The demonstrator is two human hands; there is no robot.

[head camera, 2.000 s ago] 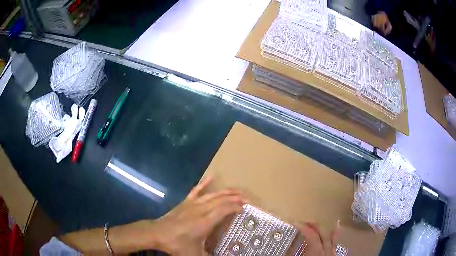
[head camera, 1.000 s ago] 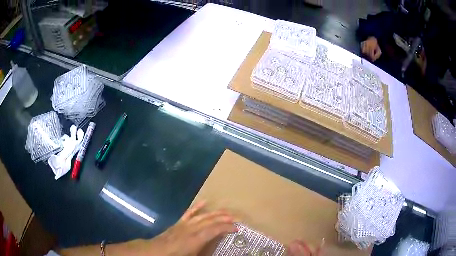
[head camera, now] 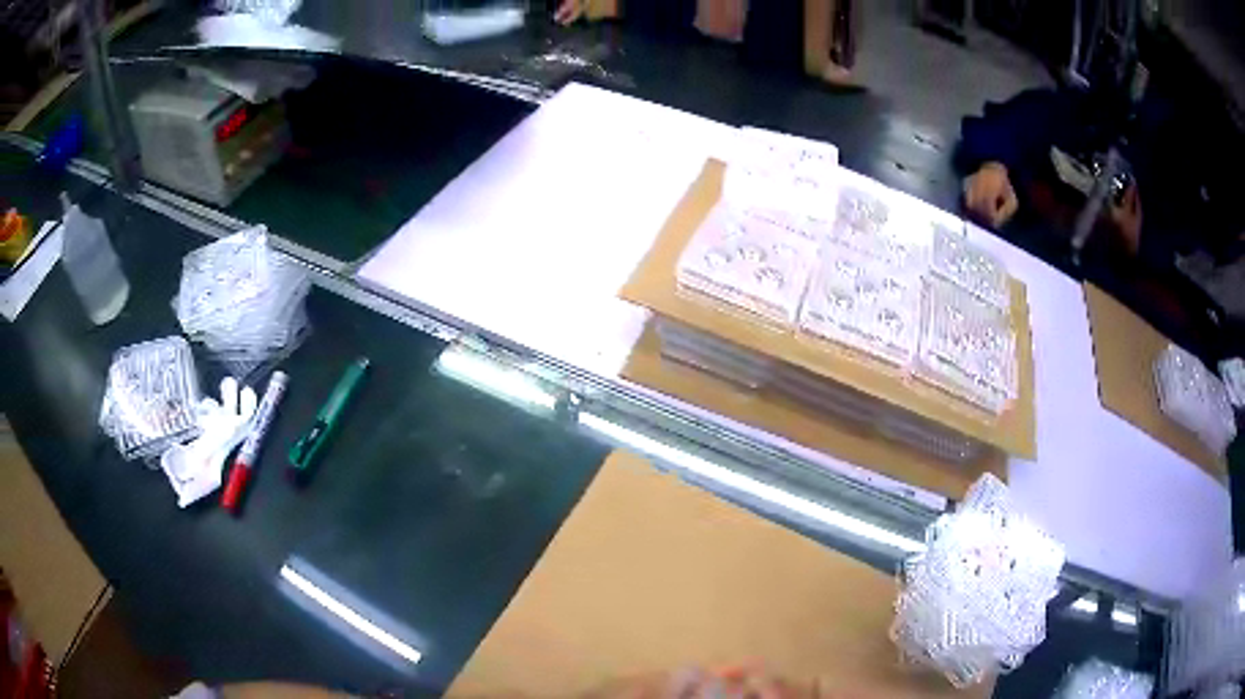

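Note:
A brown cardboard sheet [head camera: 642, 560] lies on the dark green bench at the bottom centre, cut off by the lower edge. A blurred skin-coloured sliver, probably my left hand [head camera: 717, 684], shows at the bottom edge over the sheet, with a strip of forearm further left; its fingers and any hold are hidden. My right hand cannot be made out. No plate shows on the visible part of the sheet. A loose pile of clear lens plates [head camera: 979, 580] stands at the sheet's right. Neat stacks of clear plates [head camera: 860, 294] stand on layered cardboard on the white surface.
On the bench at left are two piles of clear plates [head camera: 243, 298], a white glove [head camera: 212, 444], a red-and-white marker [head camera: 255, 440], a green knife or pen [head camera: 329, 415] and a squeeze bottle [head camera: 94, 262]. A person's hand [head camera: 990, 194] is at upper right.
The view has tilted up, so the scene sits lower in the picture. My hands and the lens plate between them have dropped almost entirely out of the bottom edge.

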